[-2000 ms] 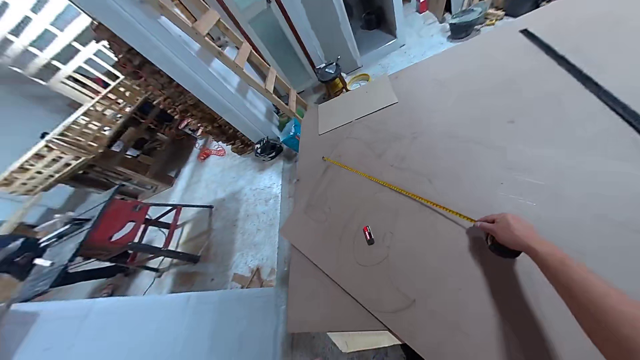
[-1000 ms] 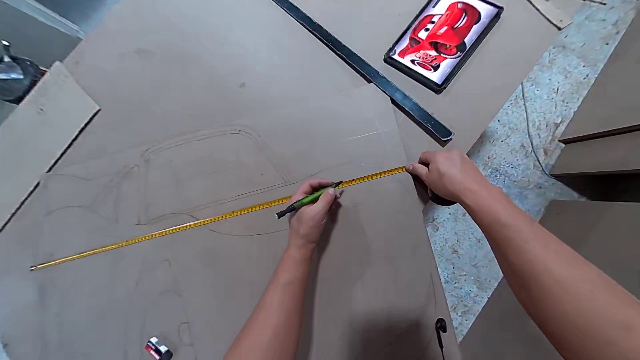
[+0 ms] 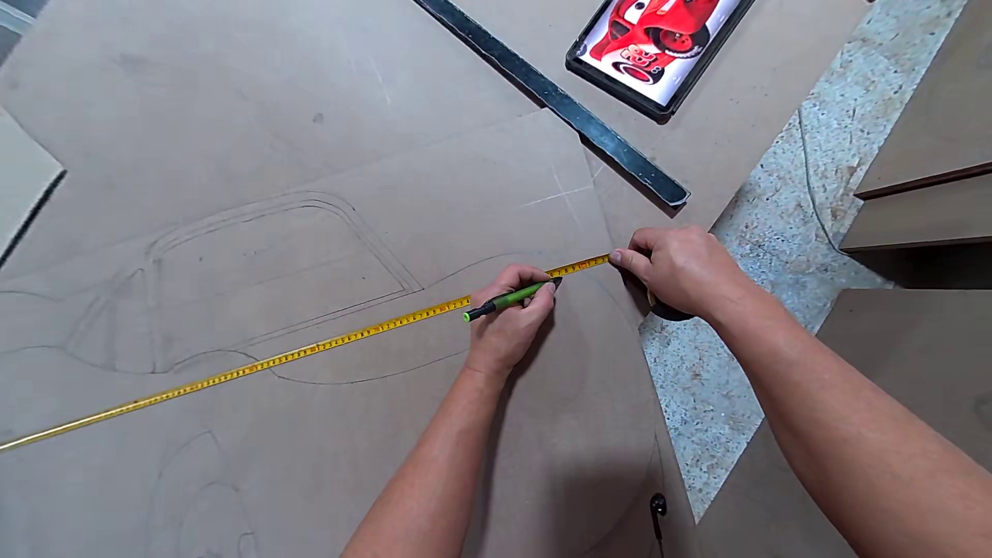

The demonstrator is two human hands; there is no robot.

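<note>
A yellow tape measure blade (image 3: 325, 346) stretches across a brown board (image 3: 387, 434) that bears pencil outlines of a car. My left hand (image 3: 511, 318) grips a green and black marking pencil or pen (image 3: 515, 297), its dark tip beside the blade. Past it, my right hand (image 3: 682, 271) pinches the blade near the board's right edge; the dark tape case (image 3: 668, 311) shows partly beneath that hand. The blade's far end lies outside the view.
A dark metal bar (image 3: 558, 101) lies diagonally on the board. Beyond it rests a tablet (image 3: 659, 46) showing a red cartoon car. A black earphone (image 3: 658, 505) hangs near the front edge. Speckled floor (image 3: 744, 310) and more panels (image 3: 922, 194) are at the right.
My left hand with the green pencil or pen, out of view two seconds ago, is now at the tape. Since one second ago both hands have stayed near the same places. The view has shifted greatly.
</note>
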